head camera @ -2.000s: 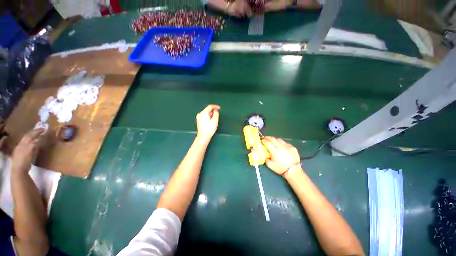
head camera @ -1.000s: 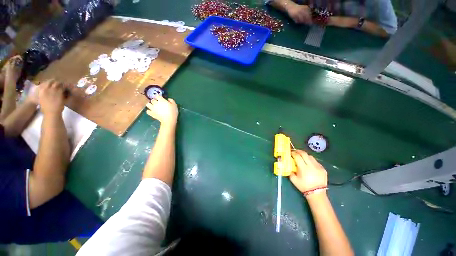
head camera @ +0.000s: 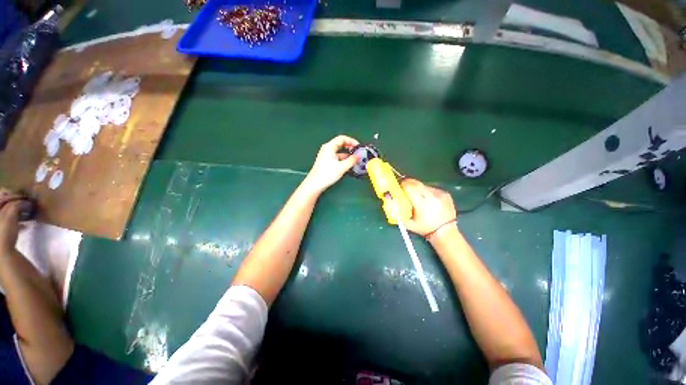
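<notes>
My left hand (head camera: 331,163) holds the left edge of a round black-ringed unit with a white face (head camera: 362,160) on the green bench. My right hand (head camera: 427,207) grips a yellow glue gun (head camera: 391,192), its nozzle end at the right side of that unit. A translucent white glue stick (head camera: 418,269) sticks out of the gun's rear. A second round unit (head camera: 472,163) lies to the right, and another (head camera: 659,177) lies beyond the metal post.
The chipped white post (head camera: 594,154) stands at right. Pale glue sticks (head camera: 578,301) and dark parts (head camera: 668,316) lie at lower right. White discs (head camera: 94,113) lie on a brown board (head camera: 154,98); a blue tray (head camera: 293,51) is at the back. A neighbour's arm (head camera: 30,289) is at left.
My left hand has moved from the brown board's edge to the middle of the bench with a round unit. The glue gun has come up to that unit and tilted. The camera view has shifted.
</notes>
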